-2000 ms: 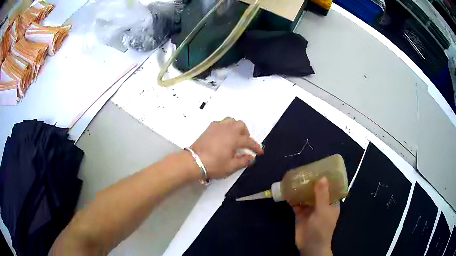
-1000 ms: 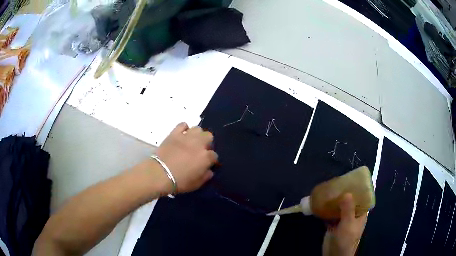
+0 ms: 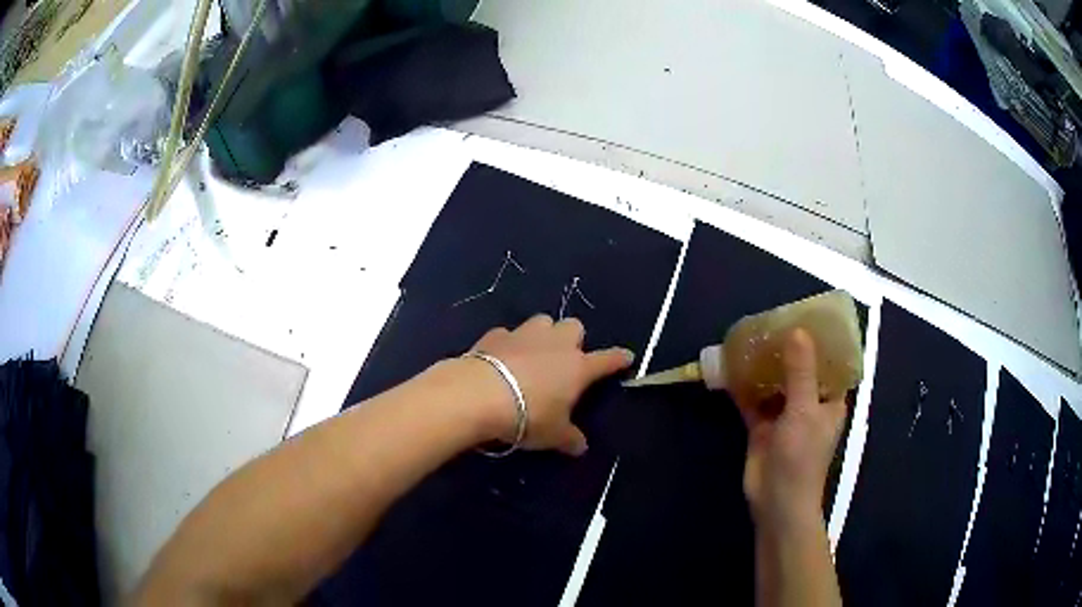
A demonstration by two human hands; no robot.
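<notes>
My right hand is closed around a glue bottle with amber contents, held tilted on its side. Its thin pale nozzle tip points left, at the gap between two columns of black cut pieces, close to my left fingertips. My left hand lies palm down on the leftmost column of black pieces, fingers apart, index finger stretched toward the nozzle. It holds nothing that I can see. Pale tick-like marks show on the top piece just above my left hand. Whether the nozzle touches the black surface cannot be told.
A pile of loose black pieces lies at the left beside a grey board. A dark green base with a pale tube, a crumpled clear bag and black fabric lie at the far left. Grey boards lie beyond the columns.
The view has shifted right. My left hand has moved right from the left column's outer edge to near the column gap. The bottle has moved from lower down to beside my left fingertips.
</notes>
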